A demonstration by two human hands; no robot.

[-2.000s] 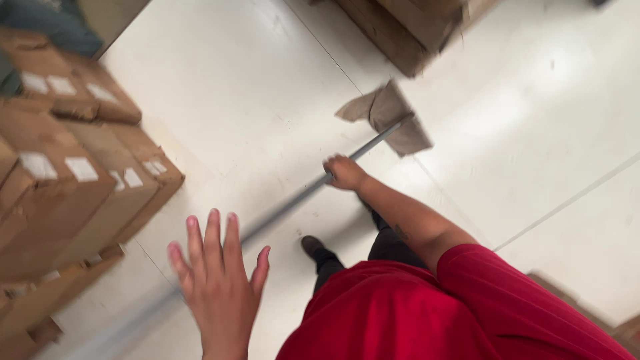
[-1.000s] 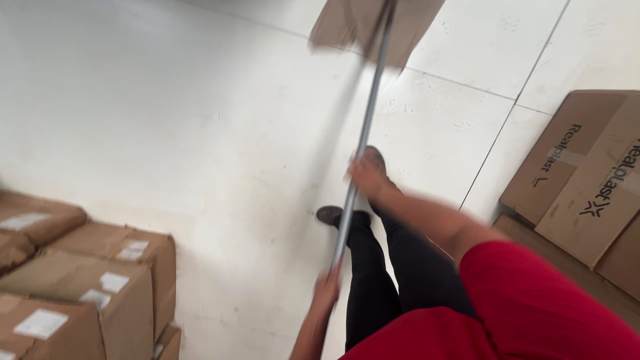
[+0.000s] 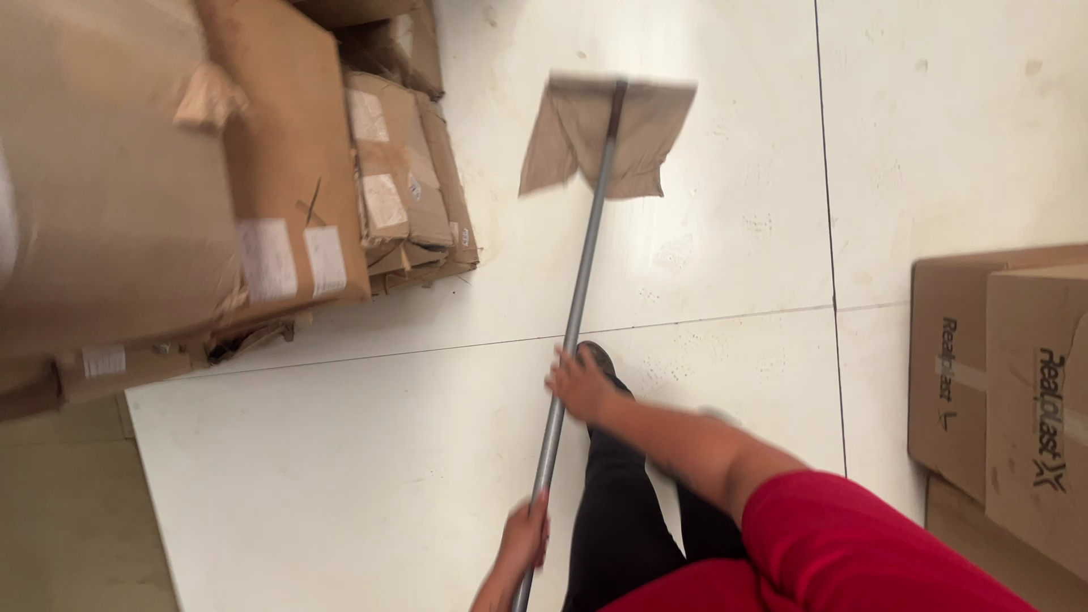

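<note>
A long grey pole (image 3: 586,263) runs from the bottom of the view up to a floor-mop head draped with a beige cloth (image 3: 646,136), which lies against the pale floor. Lower on the pole is my left hand (image 3: 524,534), its fingers wrapped round it near the bottom edge. Higher up, above my shoe, my right hand (image 3: 580,384) is around the pole too, slightly blurred, with some fingers partly spread.
Stacked cardboard boxes (image 3: 297,170), some dented, fill the upper left. More printed cardboard boxes (image 3: 1028,382) stand at the right edge. My dark shoe (image 3: 597,357) is beside the pole. Thin joints cross the pale floor.
Two seconds ago my left hand was off the pole with its fingers spread; it now holds the pole. The view has swung, bringing the left-hand boxes nearer the cloth-covered head.
</note>
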